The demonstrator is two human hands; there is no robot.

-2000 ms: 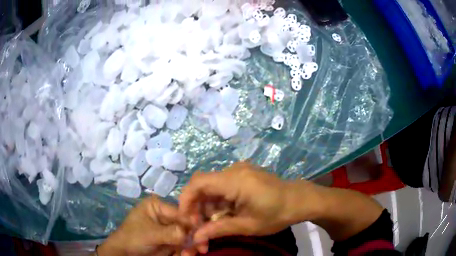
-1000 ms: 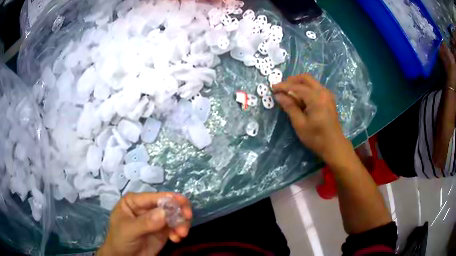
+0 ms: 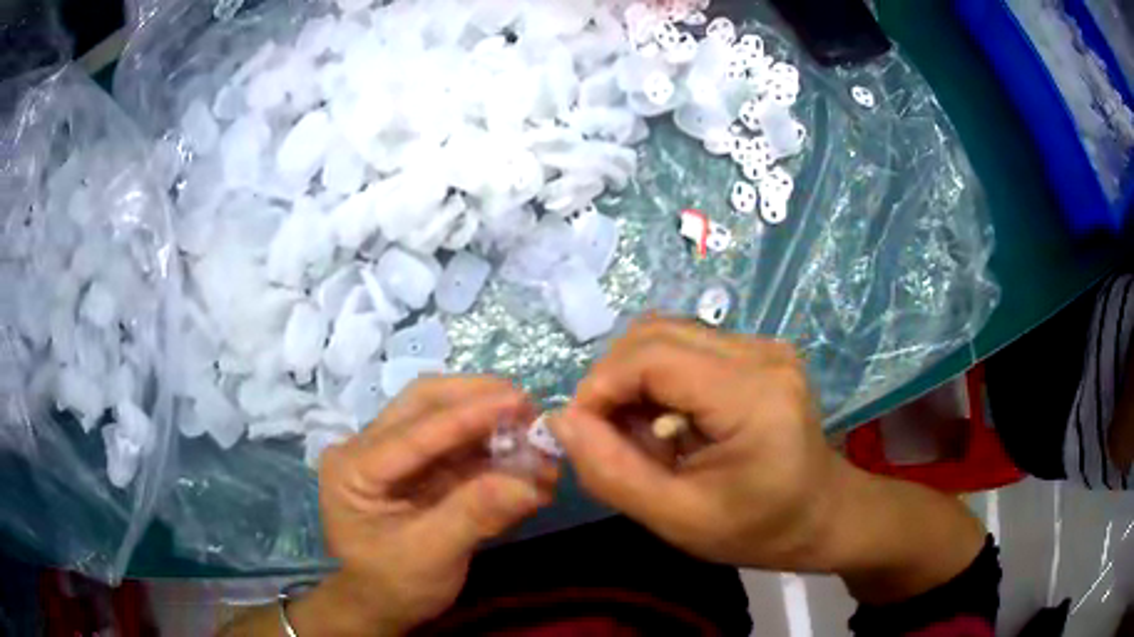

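My left hand (image 3: 429, 485) holds a small clear housing (image 3: 510, 446) in its fingertips, near the front edge of the table. My right hand (image 3: 709, 448) meets it and holds a small white perforated insert (image 3: 543, 434) at the housing between thumb and index finger. The end of a wooden stick (image 3: 672, 427) shows inside the curled fingers of my right hand. Whether the insert is seated in the housing cannot be told. A large pile of frosted covers (image 3: 410, 149) lies behind my hands. Loose perforated inserts (image 3: 774, 187) lie right of the pile.
Clear plastic sheeting (image 3: 871, 261) covers the green table. A marked piece with a red stripe (image 3: 694, 229) lies near the inserts. A black flat object (image 3: 833, 27) and a blue tray (image 3: 1057, 125) are at upper right. A person's striped garment (image 3: 1107, 373) shows at the right edge.
My right hand has come back from the loose inserts to my left hand, with a white insert now in its fingertips. My left hand has moved slightly up and right, still holding the clear housing.
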